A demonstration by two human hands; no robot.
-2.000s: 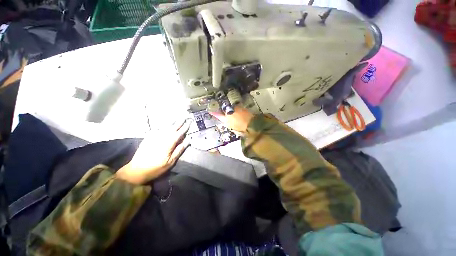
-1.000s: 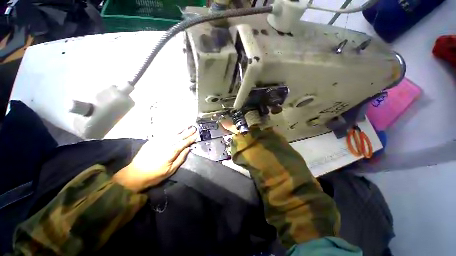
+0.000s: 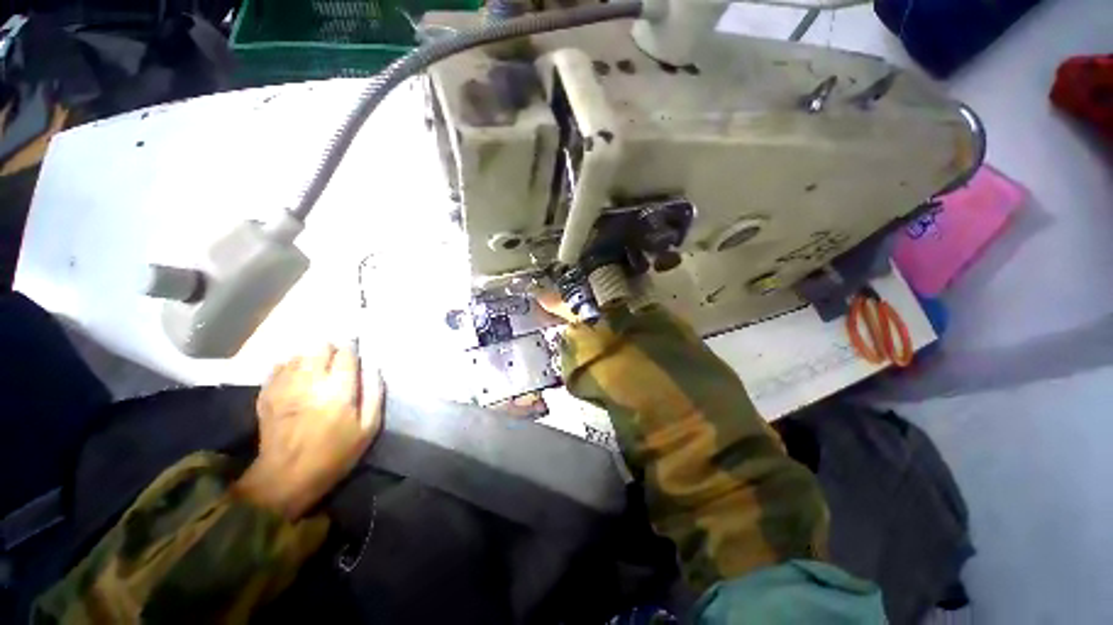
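The cream-grey sewing machine (image 3: 732, 159) stands on the white table, with ribbed tension knobs (image 3: 607, 283) on its face. The needle plate and slide plates (image 3: 513, 364) below show uncovered. My left hand (image 3: 315, 421) lies over the edge of the dark garment (image 3: 452, 525), fingers together; whether it pinches the cloth is unclear. The garment covers the table's near edge and my lap, its paler band short of the plates. My right hand (image 3: 555, 302) is at the needle area behind the knobs, mostly hidden by them and by the camouflage sleeve; its grip cannot be seen.
The machine lamp (image 3: 234, 287) hangs left of the machine on a grey gooseneck. Orange-handled scissors (image 3: 879, 330) lie on a white board at the right, near a pink packet (image 3: 964, 232). A grey cloth heap (image 3: 885, 501) is at lower right. A green basket (image 3: 317, 61) stands behind the table.
My left hand has moved left and away from the plates, and the garment edge has drawn back toward me. My right hand stays at the needle area. The camera view has shifted.
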